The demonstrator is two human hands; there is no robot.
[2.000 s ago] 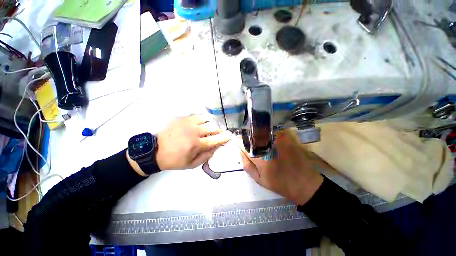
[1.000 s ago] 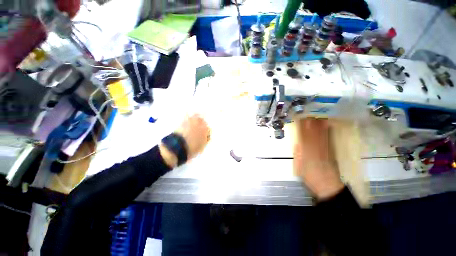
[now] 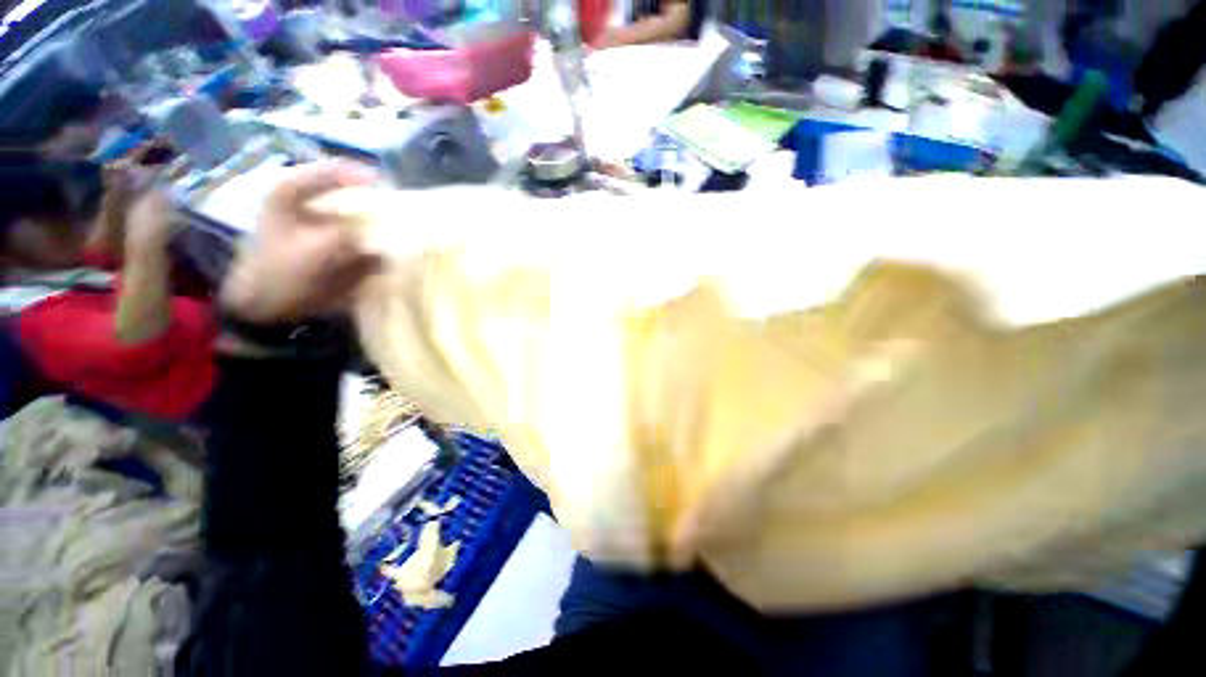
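Note:
A large cream to beige garment piece (image 3: 820,437) is stretched across the view, blurred, and runs out at the right edge. My left hand (image 3: 302,251) is raised at the upper left and grips its left end. The cloth hangs down in folds and hides most of the sewing table and the machine. My right hand is not in view.
A blue plastic crate (image 3: 456,529) with cream scraps (image 3: 426,566) stands low at the left. A beige fabric heap (image 3: 93,542) lies at the lower left. A person in a red top (image 3: 119,344) is at the left. A green notebook (image 3: 727,132) lies behind the cloth.
The view has swung to the left. My left hand has gone from the table to the upper left and has taken hold of the cloth, now spread wide. My right hand has left the picture.

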